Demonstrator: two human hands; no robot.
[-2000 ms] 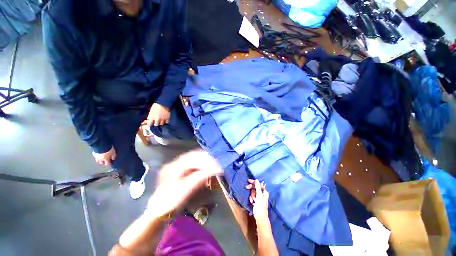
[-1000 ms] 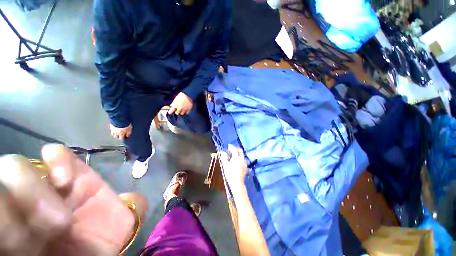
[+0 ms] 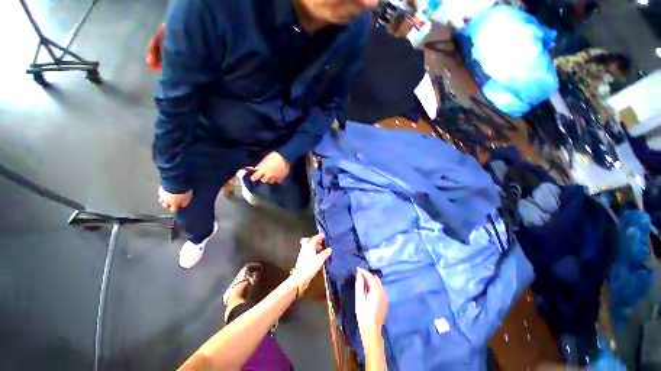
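Observation:
A blue suit jacket (image 3: 406, 290) lies spread over other blue garments on the table, its shiny paler lining (image 3: 453, 253) showing and a small white label near its lower part. A darker blue edge (image 3: 339, 235) runs along the table's left side. My left hand (image 3: 310, 259) is at this edge, its fingertips closed on the cloth. My right hand (image 3: 370, 297) is a little lower and to the right, fingertips pinching the jacket's cloth. I see no tool; the fingers partly hide what lies between them.
A person in dark clothes (image 3: 246, 94) sits close at the table's far left side. Dark clothes (image 3: 565, 246) are heaped right of the jackets. A blue plastic bag (image 3: 507, 58), black hangers (image 3: 471, 112) and a black pile (image 3: 384, 80) lie beyond. Metal rack legs (image 3: 109, 217) stand at left.
My left hand has come from close to the camera at lower left to the jacket edge. My right hand has moved right and down along the cloth. The view has shifted.

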